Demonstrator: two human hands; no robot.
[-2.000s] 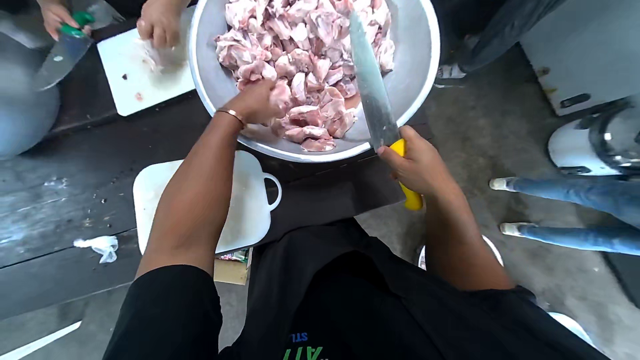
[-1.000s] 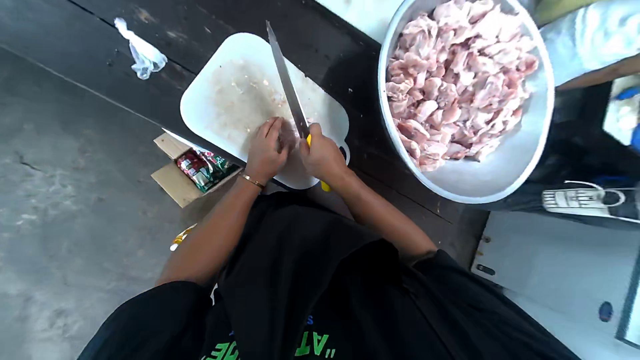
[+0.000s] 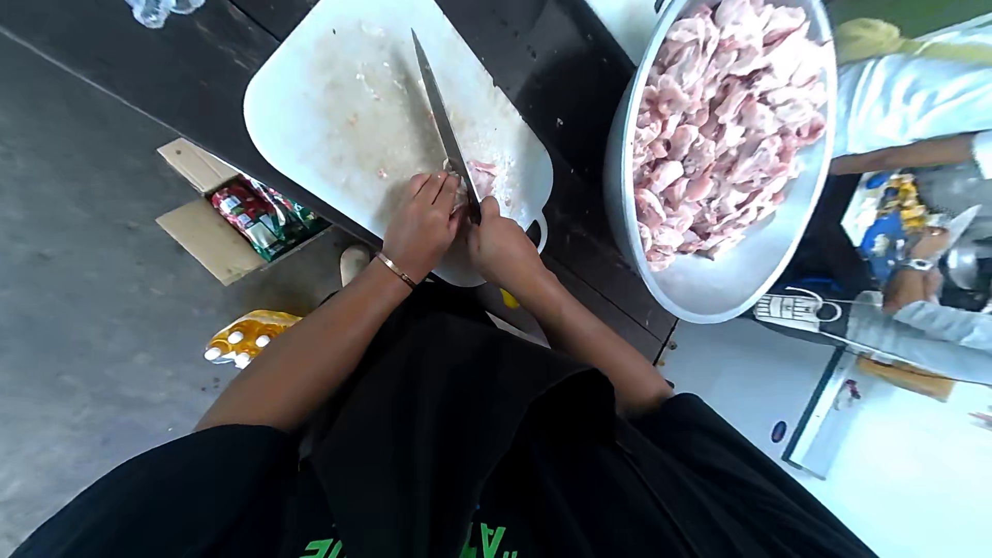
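Note:
A white plastic cutting board (image 3: 349, 93) lies on the dark table, smeared and dotted with small scraps. My right hand (image 3: 502, 246) grips a long kitchen knife (image 3: 443, 116) by its handle, mostly hidden by my fingers. The blade points away from me across the board and rests against a piece of raw meat (image 3: 482, 178). My left hand (image 3: 425, 221), with a bracelet at its wrist, holds part of the meat just left of the blade; the fingers cover most of it. Right of the board stands a large metal basin (image 3: 717, 302) heaped with raw meat pieces (image 3: 721, 132).
An open cardboard box (image 3: 213, 240) of packets and wrapped bottles of yellow liquid (image 3: 248, 337) are on the floor at left. A plastic bag (image 3: 155, 9) lies on the table's far left. Another person's hand (image 3: 926, 244) holds a knife at far right.
My left hand has gone from the meat in the basin to the cutting board. The knife, over the basin's edge two seconds ago, is now at the board. The view has swung.

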